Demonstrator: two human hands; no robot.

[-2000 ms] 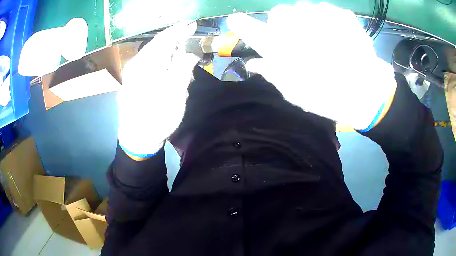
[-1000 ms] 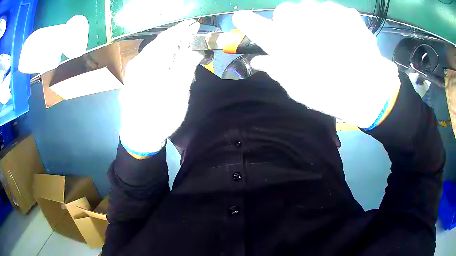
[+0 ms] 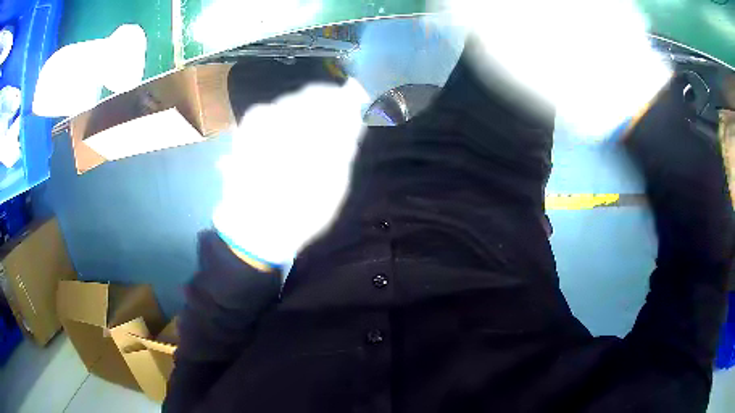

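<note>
My left hand [image 3: 290, 169], in a white glove with a blue cuff edge, is glared to blank white in front of my torso, below the bench edge. Its fingers and anything in them cannot be made out. My right hand [image 3: 568, 64], also in a glared white glove, is blurred over the green bench [image 3: 379, 6] and its front edge at the upper right. Its fingers run toward the top edge of the picture, and what it holds cannot be seen. The orange and dark tool is not visible. A smooth white two-lobed part [image 3: 85, 73] lies at the bench's left edge.
A blue bin [image 3: 40, 105] with small white parts stands at far left. An open carton [image 3: 189, 93] sits under the bench edge. More cartons [image 3: 85, 310] stand on the floor at lower left. A round metal stool base [image 3: 395, 107] shows below the bench edge.
My hands have moved apart. The left has come down and toward my torso; the right has moved up and right over the bench. The orange and dark tool between them has gone from sight.
</note>
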